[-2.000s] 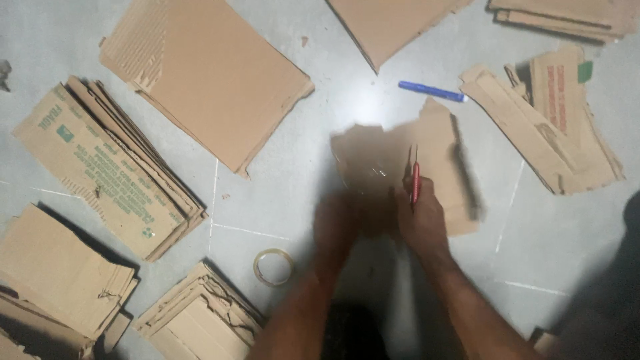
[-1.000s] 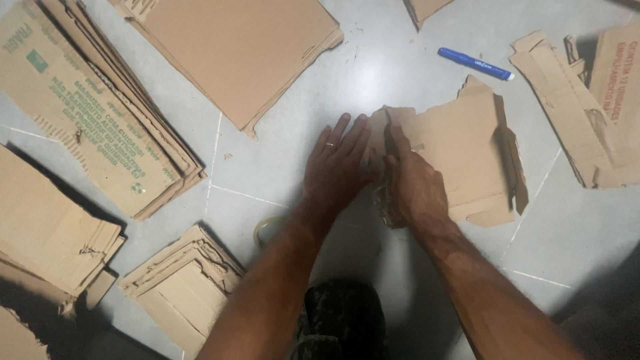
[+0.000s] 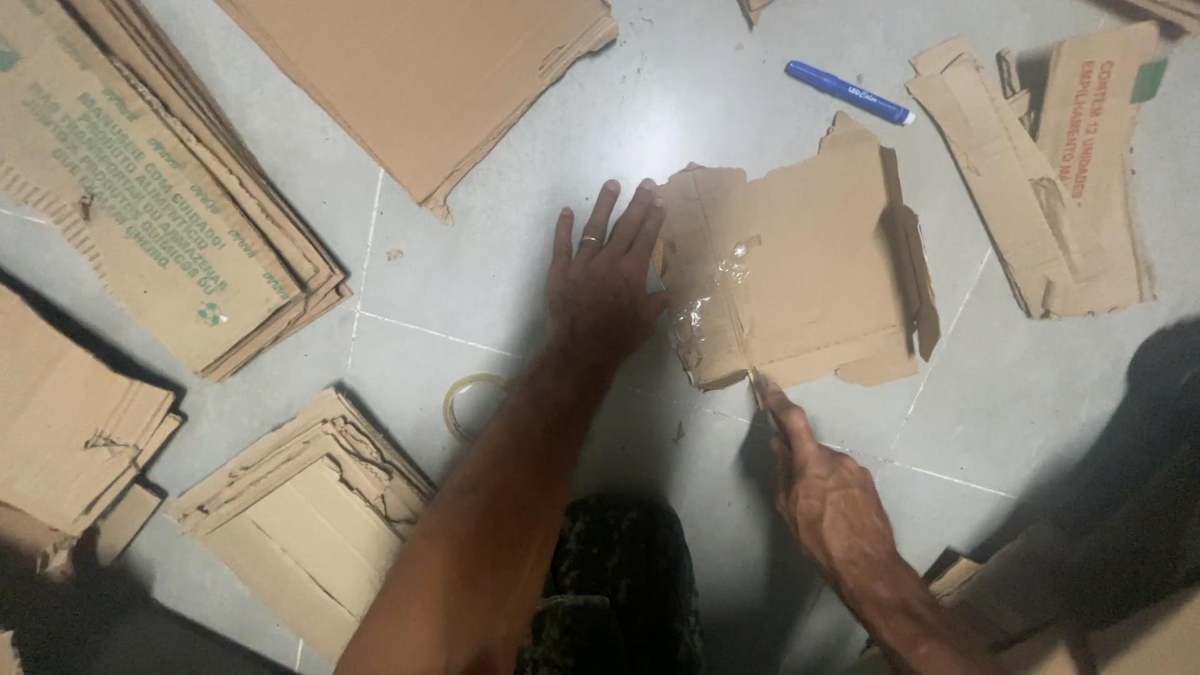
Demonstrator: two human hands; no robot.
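A torn, flattened cardboard piece (image 3: 816,262) with clear tape on its left part lies on the tiled floor. At its left edge my left hand (image 3: 605,272) is laid down flat with fingers spread, a ring on one finger. My right hand (image 3: 816,478) is closed around a slim cutting tool (image 3: 757,386), whose tip meets the bottom edge of the cardboard. Most of the tool is hidden by the fingers, so its kind cannot be told. Above the cardboard lies a blue marker (image 3: 848,92).
Stacks of cut cardboard lie at left (image 3: 216,244), top (image 3: 422,75), lower left (image 3: 300,544) and far left (image 3: 75,422). Cardboard strips (image 3: 1012,178) are at right. A tape roll (image 3: 452,408) is partly behind my left forearm. My knee (image 3: 623,562) shows at the bottom.
My right hand has moved from the cardboard's upper left part down to its bottom edge. Two seconds ago it held a red-handled tool. The left hand now lies flat beside the cardboard's left edge.
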